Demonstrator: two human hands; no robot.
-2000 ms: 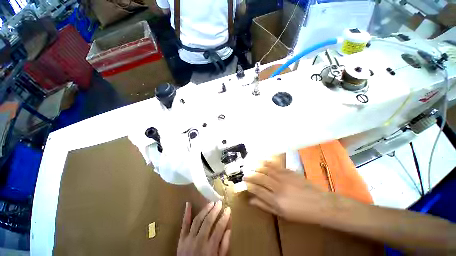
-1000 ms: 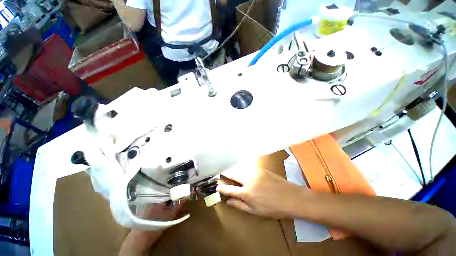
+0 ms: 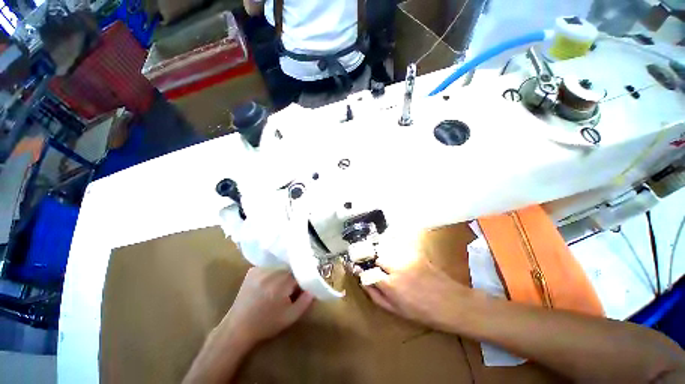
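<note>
The large flat brown bag panel (image 3: 173, 300) lies on the white table under the sewing machine (image 3: 390, 165). The presser foot and needle area (image 3: 353, 266) is beside a bright lamp glow and partly hidden by the head. My left hand (image 3: 267, 304) rests on the panel left of the needle, fingers bent and partly behind the machine's guard; whether they pinch the panel cannot be told. My right hand (image 3: 413, 292) lies on the panel just right of the needle, its fingertips by the presser foot. The orange zipped pocket piece (image 3: 529, 259) lies on a white backing (image 3: 488, 281) at the right.
The machine arm crosses the table, with a bobbin winder (image 3: 578, 97) and a blue hose (image 3: 488, 56) on top. Behind the table are a person in a white shirt (image 3: 319, 37), a red-edged carton (image 3: 199, 64) and a red crate (image 3: 101, 67). Blue bins stand at the left.
My left hand has moved from under the machine head to its left side, with more of it showing. My right hand stays by the needle. The camera view has shifted.
</note>
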